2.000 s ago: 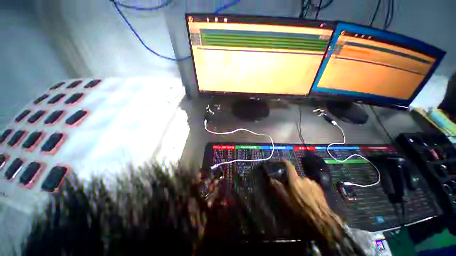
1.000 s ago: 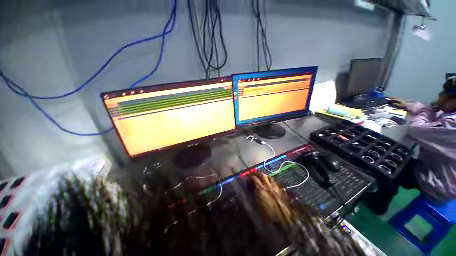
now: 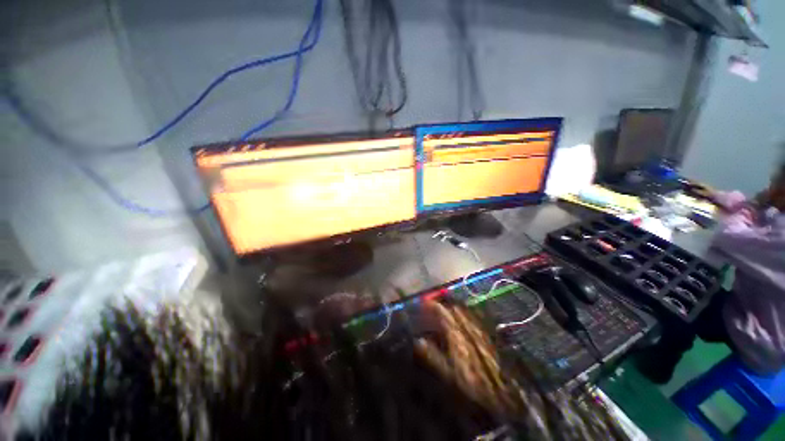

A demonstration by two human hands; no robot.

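Observation:
My right hand (image 3: 460,344) is blurred and partly covered by dark hair at the bottom of the view. It lies over the printed black desk mat (image 3: 602,332); what is under its fingers is hidden. My left hand is not seen. A thin white cable (image 3: 540,301) loops over the mat right of my hand, with a small plug (image 3: 458,244) near the monitor stands. Another white cable (image 3: 386,320) runs left of my hand, partly hidden. The left monitor (image 3: 318,198) shows a plain orange-yellow window; the right monitor (image 3: 489,170) shows a similar one.
A black handled object, possibly a scanner (image 3: 555,297), lies on the mat. Right of it is a black compartment tray (image 3: 637,263) with ring-like items. A white tray (image 3: 163,274) with dark units is at far left. A person in pink (image 3: 757,276) sits beyond a blue stool (image 3: 732,400).
The view has swung right and tilted up, bringing in the person and stool. The green rows on the left monitor are gone. My right hand, earlier on a black mouse, is now mostly behind hair.

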